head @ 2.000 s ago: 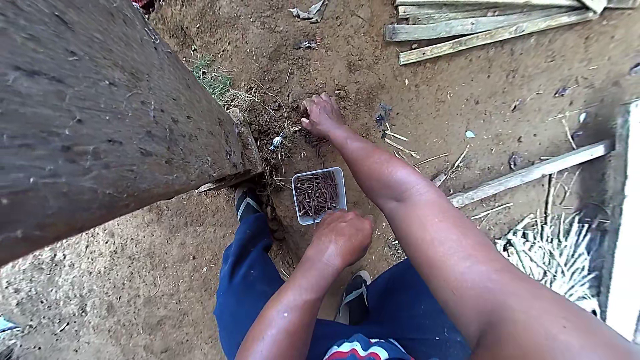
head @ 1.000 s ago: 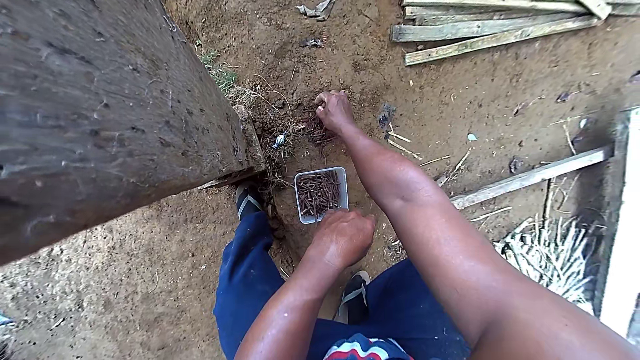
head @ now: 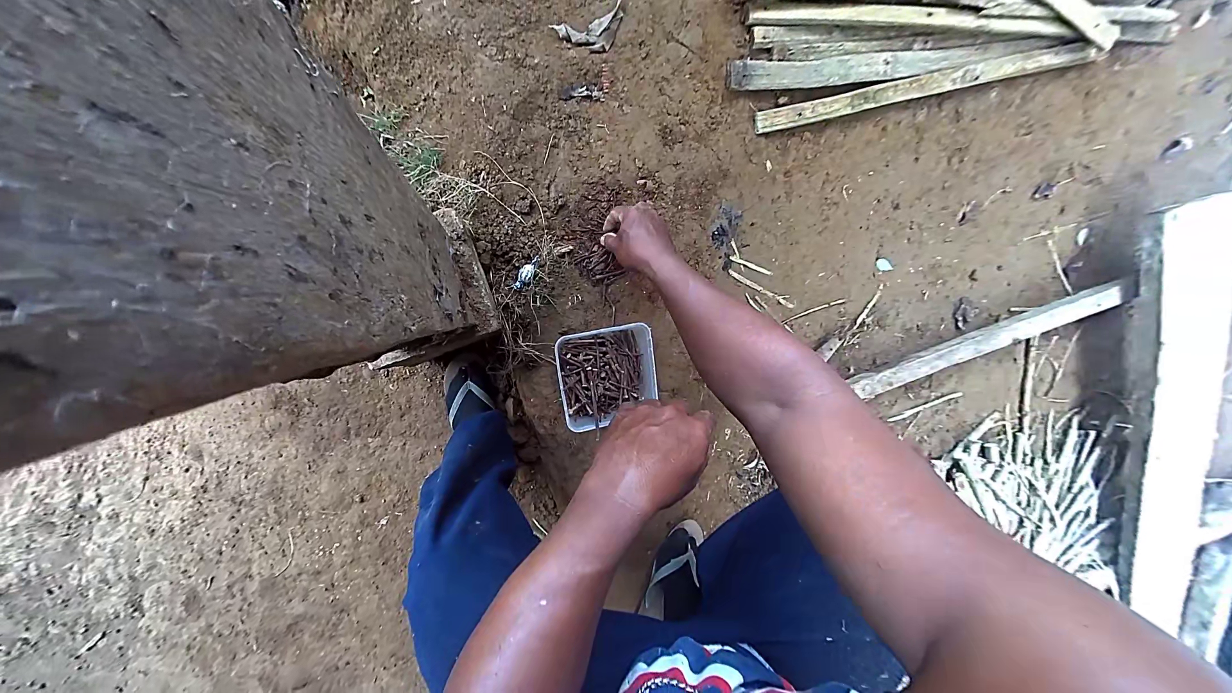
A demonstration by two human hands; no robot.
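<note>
A square translucent plastic tub point(head: 649, 358) stands on bare soil, filled with short brown sticks or nails point(head: 599, 373); which of these cannot be told. My left hand point(head: 654, 452) is curled at the tub's near right corner, its fingers partly hidden beneath it; whether it grips the rim or something else cannot be seen. Beyond the tub, my right hand point(head: 637, 238) is low over a small heap of similar dark brown pieces point(head: 599, 258) on the ground. Its thumb and fingers are bent towards the heap, and anything between them is too small to make out.
A large grey slab or wall point(head: 221, 212) leans in from the left. Wooden slats point(head: 885, 67) lie at the upper right, another long slat point(head: 991, 337) at the right near a pale bundle of thin sticks point(head: 1039, 491). A small bluish-white scrap point(head: 525, 276) lies left of the heap.
My right hand has stayed around the heap and shifted only slightly. My left hand has remained beside the tub.
</note>
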